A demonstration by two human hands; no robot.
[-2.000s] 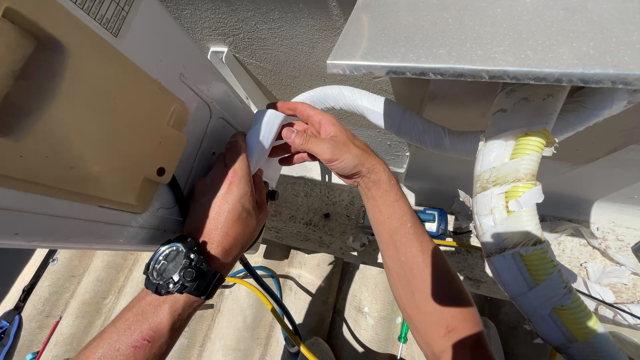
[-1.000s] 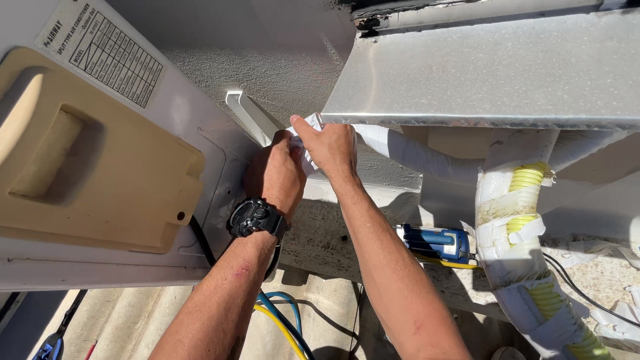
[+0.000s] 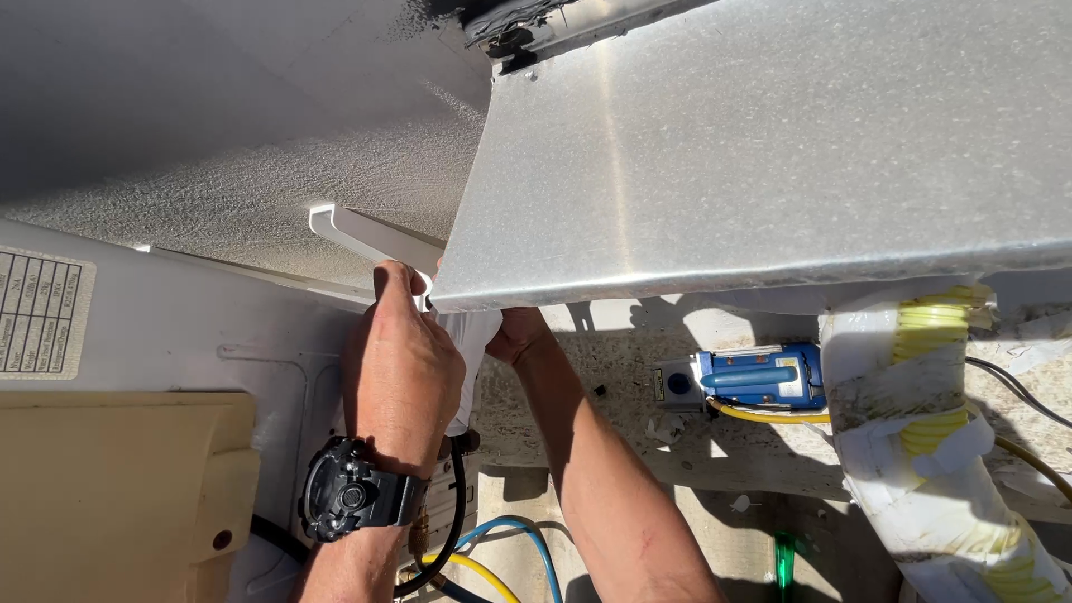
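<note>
My left hand, with a black watch on its wrist, is at the upper end of a white-wrapped pipe bundle beside the outdoor air-conditioner unit. Its fingers are curled on white wrapping tape there. My right hand is on the other side of the same bundle, partly under the edge of a galvanized sheet-metal cover. The cover hides its fingertips, so its exact hold is unclear.
A white metal bracket is on the textured wall behind my hands. Right are a blue vacuum pump and a thick white-wrapped pipe with yellow corrugated parts. Below run blue and yellow hoses; a green-handled tool lies lower right.
The view has shifted a lot. My right hand, in front of the bundle beside my left hand one second ago, is now partly under the metal cover's edge. My left hand remains at the white wrapping.
</note>
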